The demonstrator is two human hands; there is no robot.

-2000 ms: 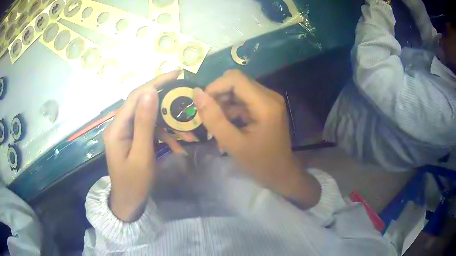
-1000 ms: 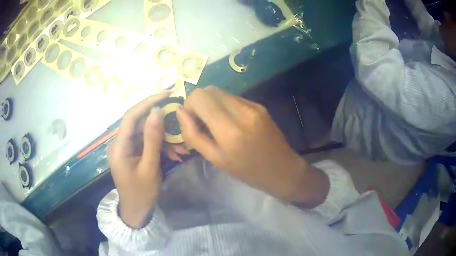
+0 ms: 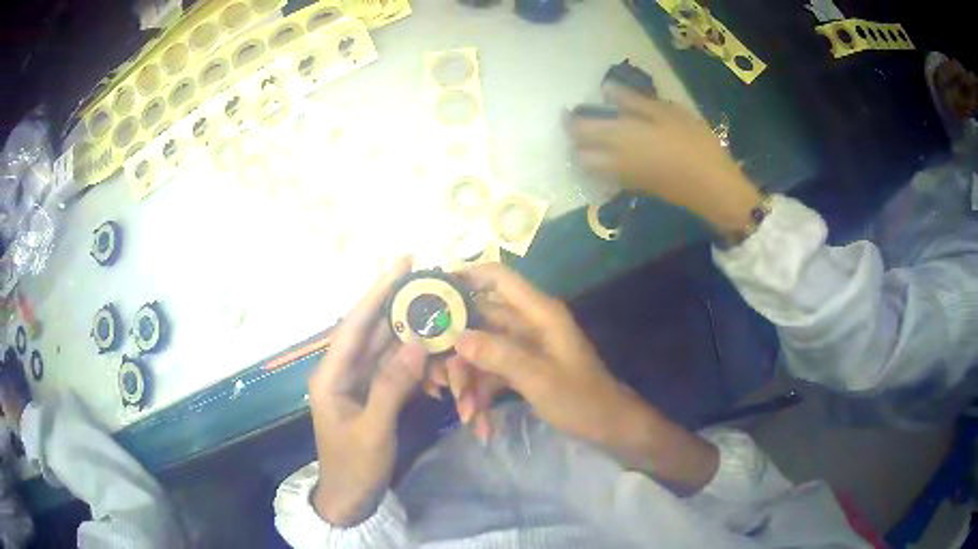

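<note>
A round black housing with a cream adhesive ring on its face is held between both hands above the mat's near edge. A green patch shows inside the ring opening. My left hand grips the housing on its left side, thumb at the lower rim. My right hand grips it on the right side, thumb at the lower right. The ring looks flat on the housing. The fingers behind the housing are partly hidden.
Yellow die-cut sticker strips lie across the mat. Several ringed housings stand at left. A neighbour's hand reaches over the mat at right, at a dark housing. A red stick lies at the near edge. Another person's sleeve is at lower left.
The view has shifted, showing more of the mat. My right fingers have moved off the ring's face to the housing's side, uncovering the green patch. A neighbour's hand has come in over the mat.
</note>
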